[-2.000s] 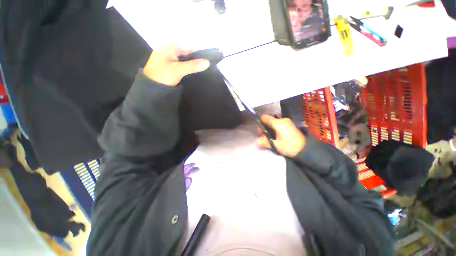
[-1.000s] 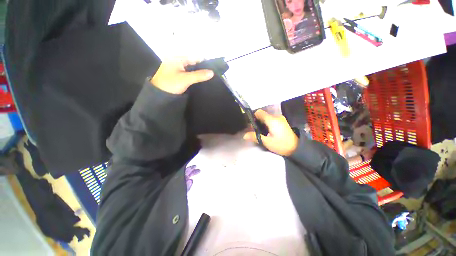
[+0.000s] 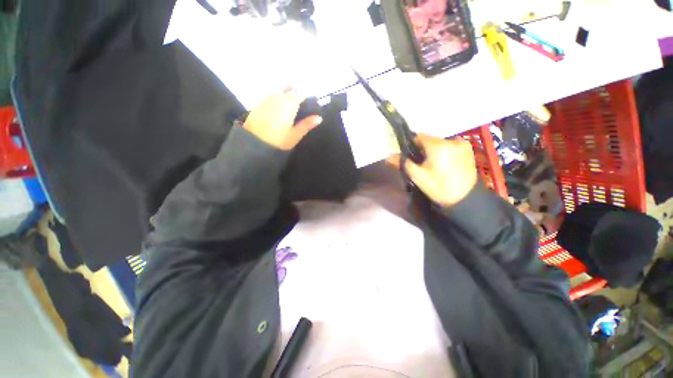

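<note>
Black fabric [image 3: 322, 159] covers the left of the white table, with a part of it between my hands at the table's front edge. My left hand [image 3: 282, 120] pinches this fabric near its upper edge, with thumb and fingers. A small black end of cloth sticks out to the right of the fingers. My right hand [image 3: 443, 168] holds black scissors [image 3: 391, 114] by the handles. Their blades look closed, point up and left over the table, and are apart from the fabric.
A lit smartphone [image 3: 439, 33] stands at the table's back. Right of it lie a yellow tool [image 3: 498, 50], a slim red and blue pen [image 3: 535, 42] and a small black square [image 3: 582, 36]. A red basket [image 3: 601, 148] with scraps is below right. A blue crate [image 3: 135, 264] is lower left.
The scissors have moved away from the fabric, up and right over the table, with my right hand. My left hand has shifted slightly right and its fingers are less closed over the cloth.
</note>
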